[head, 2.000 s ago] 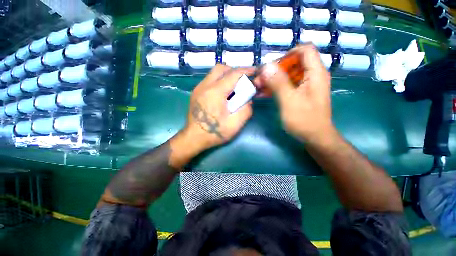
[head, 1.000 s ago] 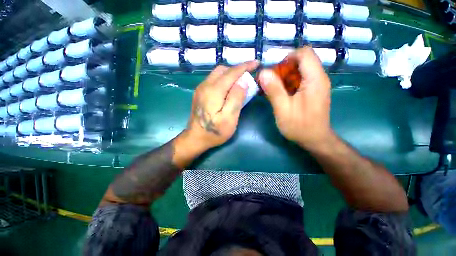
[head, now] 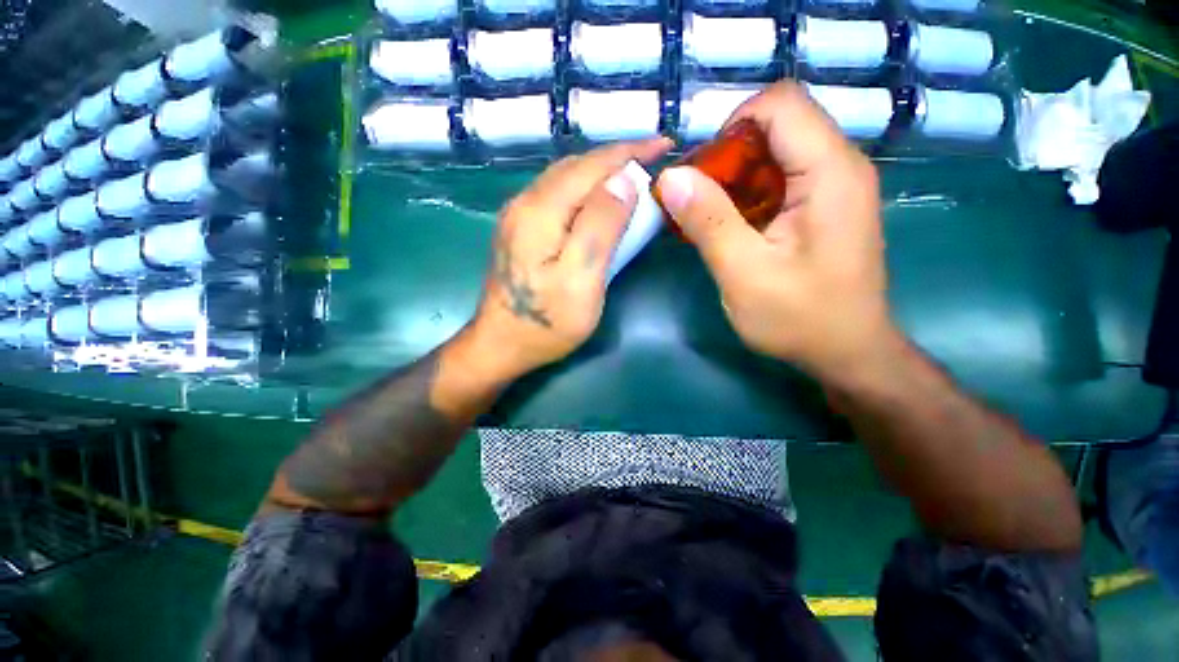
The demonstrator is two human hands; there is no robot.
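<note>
My left hand holds a small white housing, with the thumb along its face; part of it is hidden by the fingers. My right hand is closed around an orange-red translucent tool handle. The tool's front end is close to the top edge of the housing; its tip is too small to make out. Both hands are above the green bench top. Behind them a clear tray holds rows of white housings.
A second tray of white housings lies at the left under shiny film. A crumpled white cloth lies at the back right, beside a dark object at the right edge. Yellow-green tape marks the bench between the trays.
The housing has turned in my left hand, and the dark slot seen earlier no longer shows. The trays and cloth have shifted in view. Both hands keep their hold.
</note>
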